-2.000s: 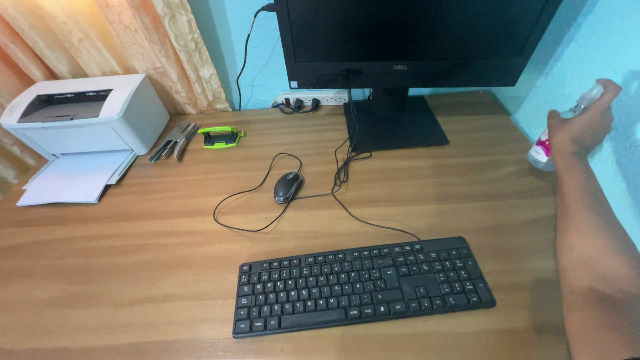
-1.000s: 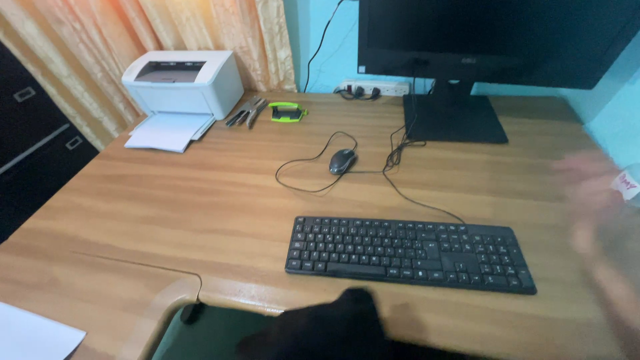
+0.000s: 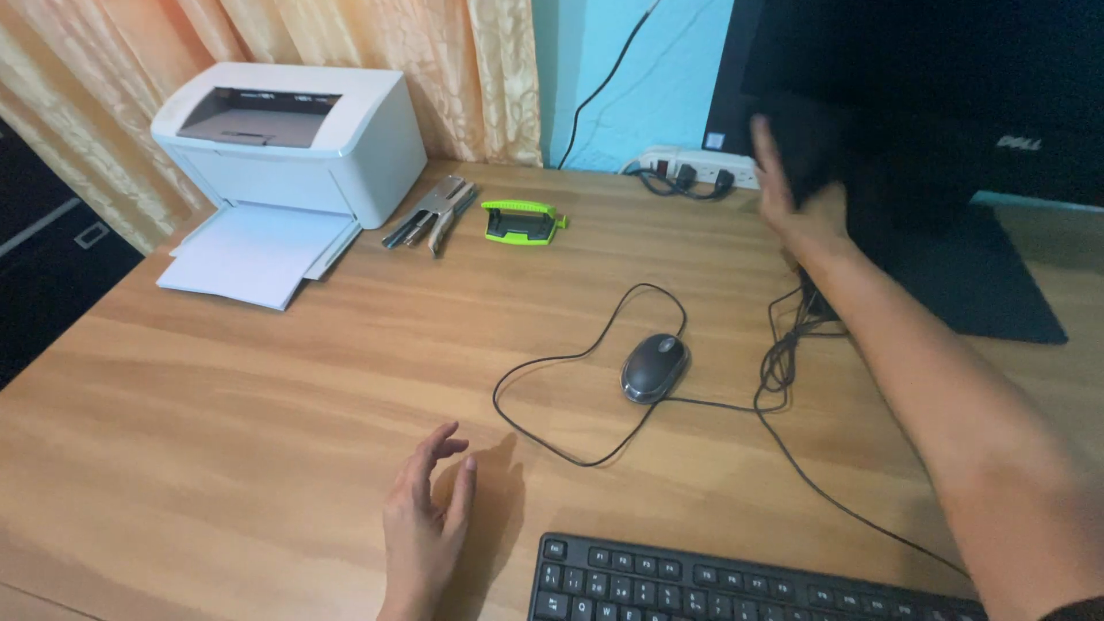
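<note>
My right hand (image 3: 806,211) reaches to the lower left part of the black monitor (image 3: 914,103). Between its thumb and fingers is a dark, blurred cloth (image 3: 802,151), hard to tell apart from the black screen. My left hand (image 3: 431,509) hovers low over the wooden desk, fingers slightly curled and apart, with nothing in it. It is left of the black keyboard (image 3: 733,586). A wired black mouse (image 3: 655,369) lies between my hands, its cable looped on the desk. The monitor's flat base (image 3: 975,267) is partly behind my right forearm.
A white printer (image 3: 285,147) with paper (image 3: 259,250) in its tray stands at the back left. Beside it lie a metal plier stapler (image 3: 431,211) and a green hole punch (image 3: 521,222). A white power strip (image 3: 711,168) and tangled cables (image 3: 780,354) are near the monitor.
My right hand has moved from the desk's right side to the monitor. It held a clear bottle two seconds ago; the bottle is out of view now. My left hand has come into view.
</note>
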